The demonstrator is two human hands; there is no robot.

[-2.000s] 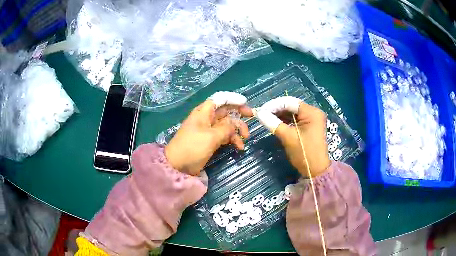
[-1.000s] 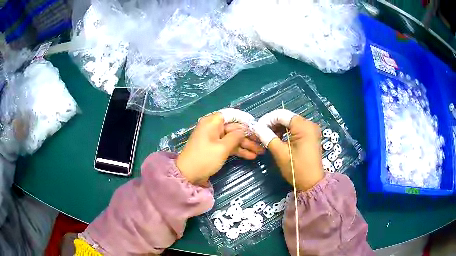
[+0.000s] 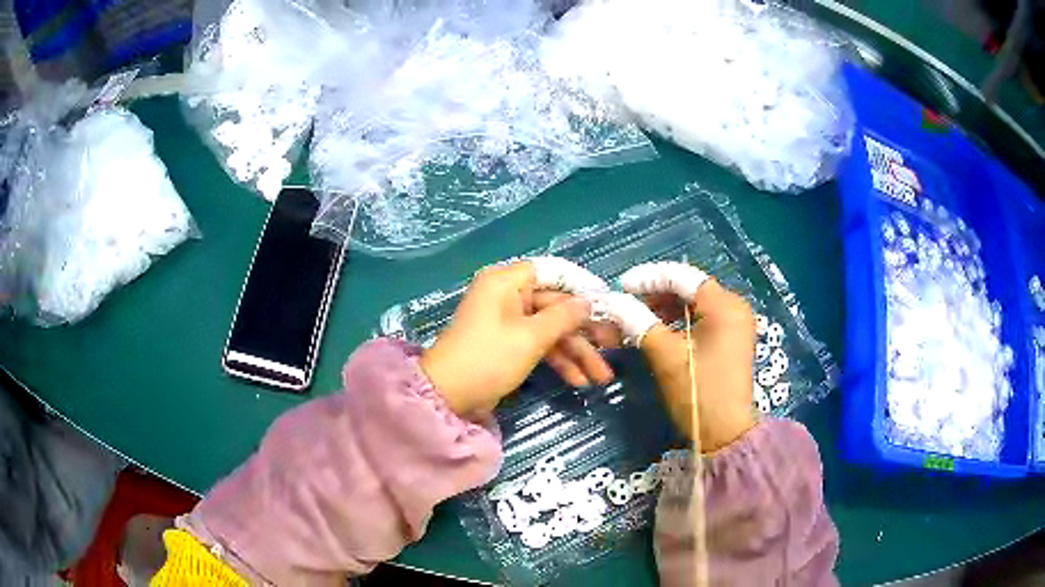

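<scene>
My left hand [image 3: 504,333], with white coverings on its fingertips, pinches a small clear fitting [image 3: 598,307], mostly hidden by the fingers. My right hand [image 3: 705,355], also with white fingertip coverings, touches the left fingertips at the same spot. It holds a thin pale stick [image 3: 696,459] that runs down past my right sleeve. Both hands are above the clear ribbed tray [image 3: 550,430]. Small white plates with holes [image 3: 550,505] lie loose at the tray's lower end, and more lie at its right side.
A smartphone [image 3: 287,287] lies left of the tray. An open clear bag [image 3: 458,172] of translucent pieces lies behind it. Bags of white pieces stand at far left [image 3: 97,218], upper left [image 3: 258,103] and upper right [image 3: 710,92]. A blue bin [image 3: 859,287] of small pieces is at right.
The hands have come together; the gap between their fingertips has closed. The stick's lower end has swung left, then slightly back right. The view has shifted a little.
</scene>
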